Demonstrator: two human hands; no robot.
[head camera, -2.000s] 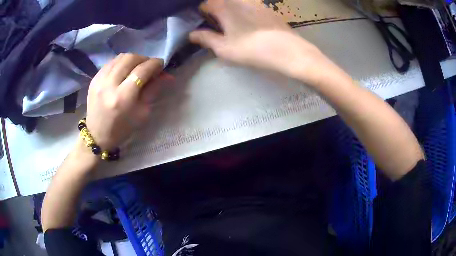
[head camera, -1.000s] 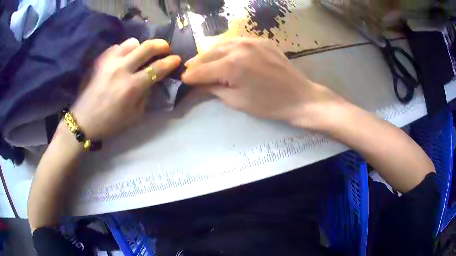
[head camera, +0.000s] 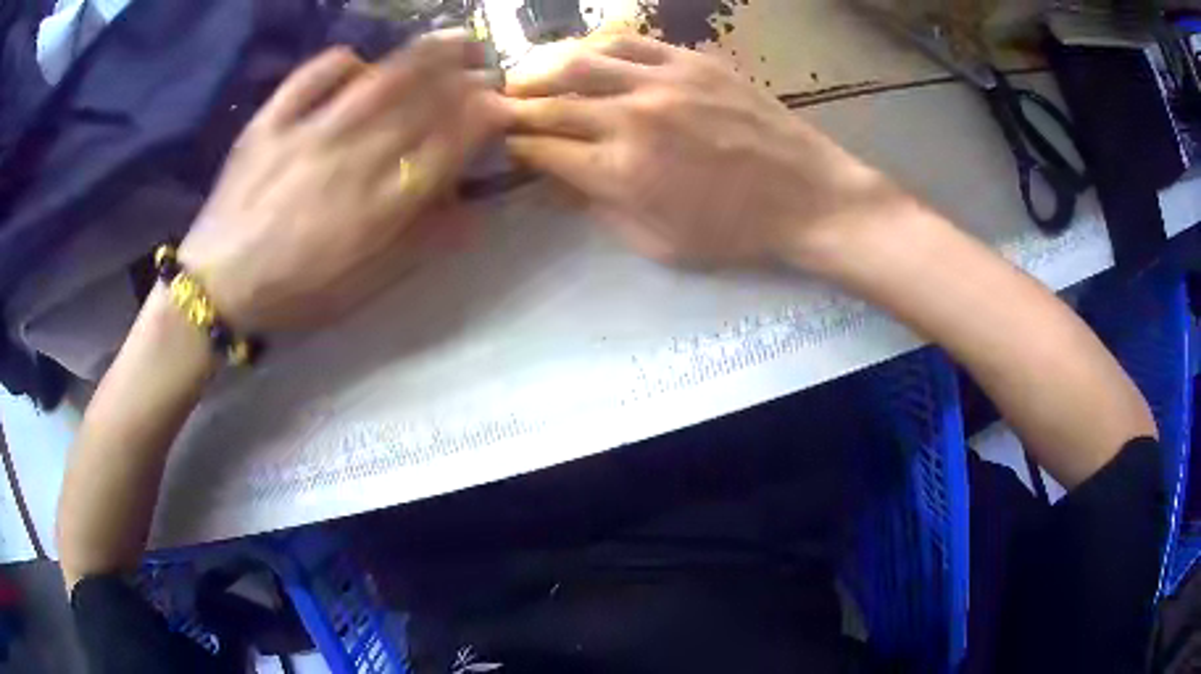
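Observation:
Navy fabric (head camera: 145, 119) lies wrinkled over the left of the table, with a greyish part (head camera: 92, 310) at its lower left edge. My left hand (head camera: 343, 184) is blurred, over the fabric edge, with its fingers bent near the bright lamp spot. My right hand (head camera: 672, 152) is beside it, its fingertips together at the same piece of cloth. A small dark-edged bit of cloth (head camera: 494, 174) shows between the two hands. The fingertips and most of that edge are hidden or blurred.
Scissors with black loop handles (head camera: 1040, 152) lie at the right, beside a dark strip (head camera: 1120, 145) hanging over the table edge. The white table (head camera: 566, 329) has a printed ruler along its front. Blue baskets (head camera: 922, 500) stand below. Metal machine parts show at the top.
Since two seconds ago, the navy fabric has shifted and the pale cloth is mostly covered. Both hands have come together; in the last second they have moved slightly up towards the lamp spot.

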